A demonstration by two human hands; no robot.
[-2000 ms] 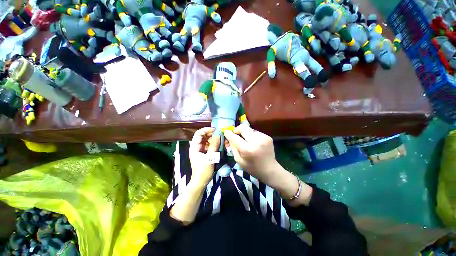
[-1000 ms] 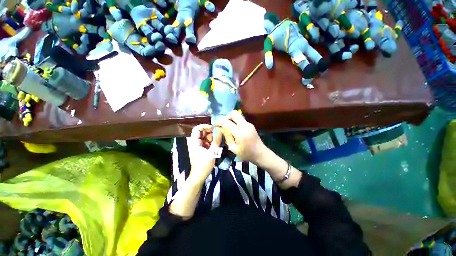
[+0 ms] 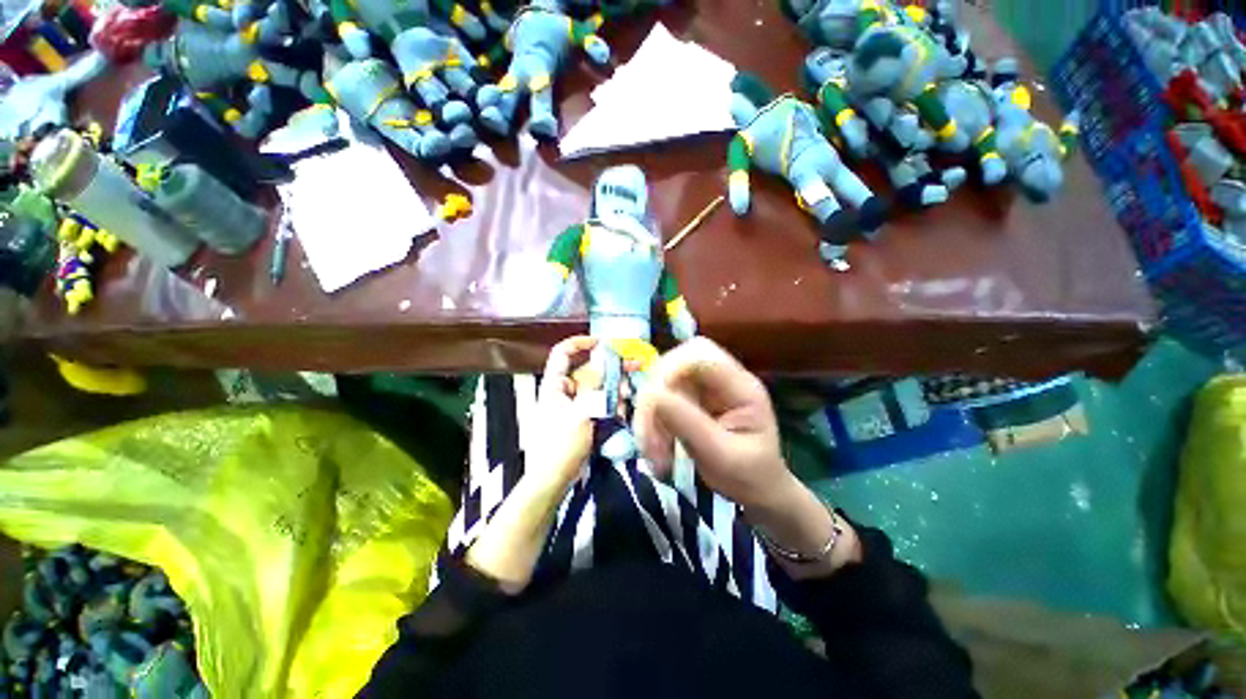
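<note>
A grey-blue plush doll (image 3: 622, 273) with green upper arms lies on its back at the front edge of the brown-red table (image 3: 957, 294), its head away from me and its legs over the edge. A yellow piece (image 3: 634, 352) shows at its hips. My left hand (image 3: 571, 396) holds the doll at the hips and legs. My right hand (image 3: 711, 417) is just right of the legs with fingertips pinched together. A needle or thread in it is too fine to see.
More dolls (image 3: 786, 150) lie in heaps at the far side. White paper sheets (image 3: 358, 212), grey-green bottles (image 3: 205, 208) and a thin tan rod (image 3: 694, 221) lie on the table. A yellow sack (image 3: 273, 505) is at lower left, a blue crate (image 3: 1141, 150) at right.
My right hand has moved from the doll's hips to the right and towards me, uncovering the yellow piece. My left hand has kept its hold.
</note>
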